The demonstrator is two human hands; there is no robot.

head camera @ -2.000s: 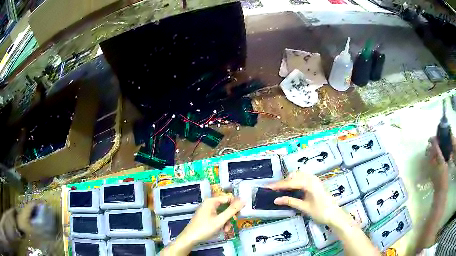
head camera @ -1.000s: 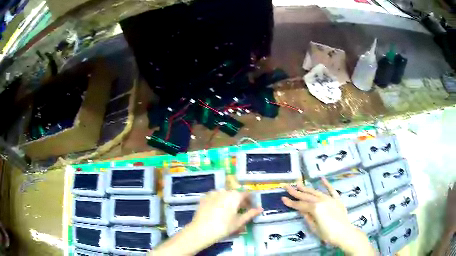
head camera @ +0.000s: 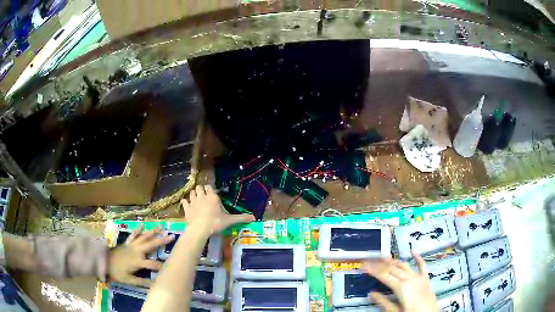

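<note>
My left hand (head camera: 205, 210) is over the near left edge of the loose panel pile (head camera: 310, 192), fingers spread, thumb pointing right beside a dark panel; no held thing shows. My right hand (head camera: 403, 285) is open, its fingers over the right side of a grey housing (head camera: 339, 300) with a dark panel set in its face. Another fitted housing (head camera: 355, 242) lies just behind it. Unfitted housings (head camera: 426, 236) with black marks lie to the right. Fitted housings (head camera: 268, 261) lie in rows to the left. Red wires trail over the pile.
Another person's hand (head camera: 135, 256) and sleeve reach over the left housings. A cardboard box (head camera: 143, 167) stands at left, a black sheet or bin (head camera: 286, 85) behind the pile. Stained paper (head camera: 423, 149), a clear bottle (head camera: 468, 134) and dark bottles (head camera: 498, 131) are at back right.
My left hand has left the housing and moved left and away from me to the pile. My right hand stays near the same housing. Another person's hand has come in at left. The view has shifted.
</note>
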